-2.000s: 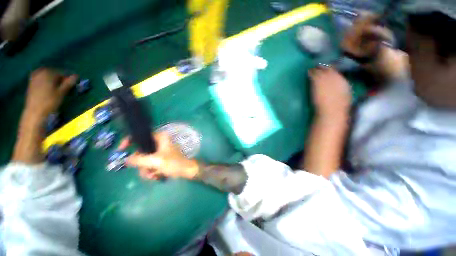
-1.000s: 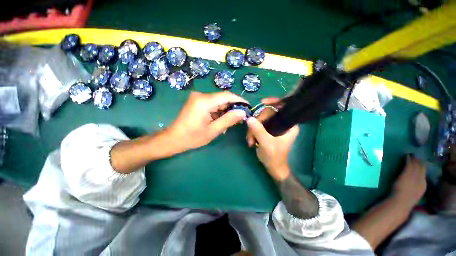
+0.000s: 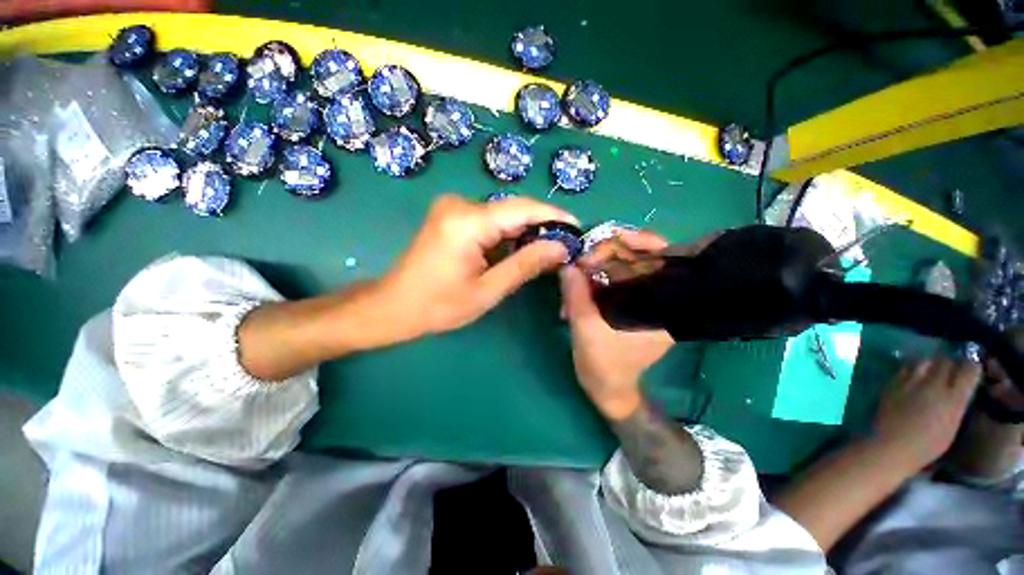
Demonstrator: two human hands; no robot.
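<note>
My left hand (image 3: 466, 264) pinches a round board-and-housing unit (image 3: 558, 240) between thumb and fingers above the mat. Its black rim and part of a blue face show. My right hand (image 3: 615, 331) holds the thick black electric screwdriver (image 3: 719, 286), which lies roughly level with its cord end to the right. The right fingertips are close beside the unit; the driver's tip is hidden by the fingers. A pale round tray (image 3: 612, 234) shows partly behind the right fingers. Many blue-faced units (image 3: 349, 120) lie on the green mat beyond my left hand.
Clear plastic bags (image 3: 96, 152) lie at left. A yellow tape line (image 3: 472, 84) crosses the back, meeting a yellow post (image 3: 910, 107). A teal box (image 3: 811, 388) stands at right, with thin metal pieces on top, partly behind the screwdriver. Another person's hand (image 3: 926, 410) is at far right.
The screwdriver has swung from slanting up and away to nearly level, pointing right. My hands remain close together at the unit. The view has shifted slightly. Earlier, the hands were apart and blurred.
</note>
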